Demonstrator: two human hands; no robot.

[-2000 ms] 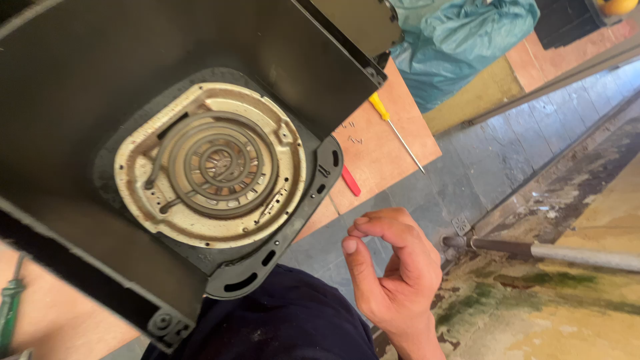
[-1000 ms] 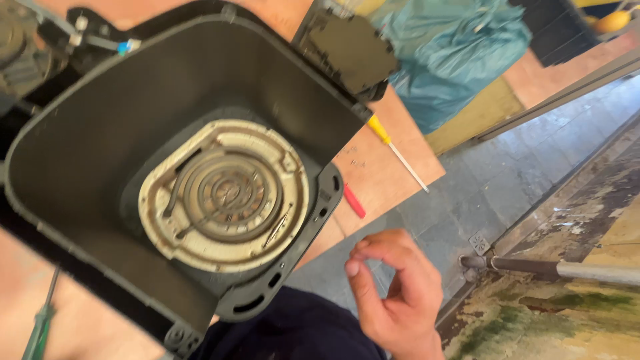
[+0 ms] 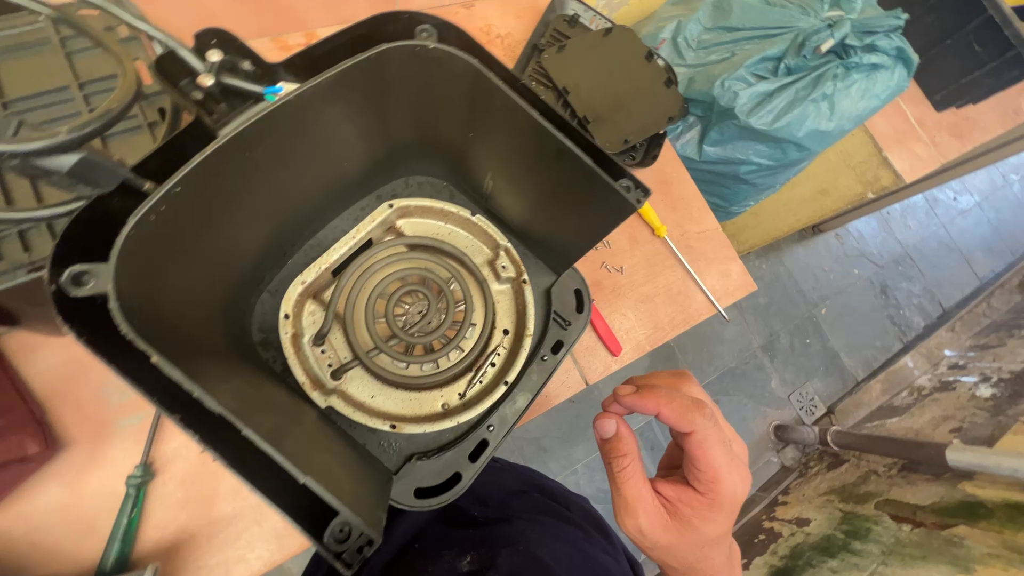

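Observation:
My right hand is raised beside the table edge, thumb and forefinger tips nearly touching, with nothing visible between them. To its left stands a black plastic appliance housing, tilted, its inside facing me. Deep in the housing sits a round metal plate with a spiral heating element over a fan grille. A slotted curved rim runs along the housing's near side, close to my hand. My left hand is not in view.
On the wooden table lie a yellow-handled screwdriver, a red-handled tool, small screws and a green-handled screwdriver. A black plastic part and a blue-green plastic bag are behind. A metal pipe runs at right.
The housing has tilted and shifted, so its far rim and the black part behind it now show more fully. My right hand keeps much the same pose.

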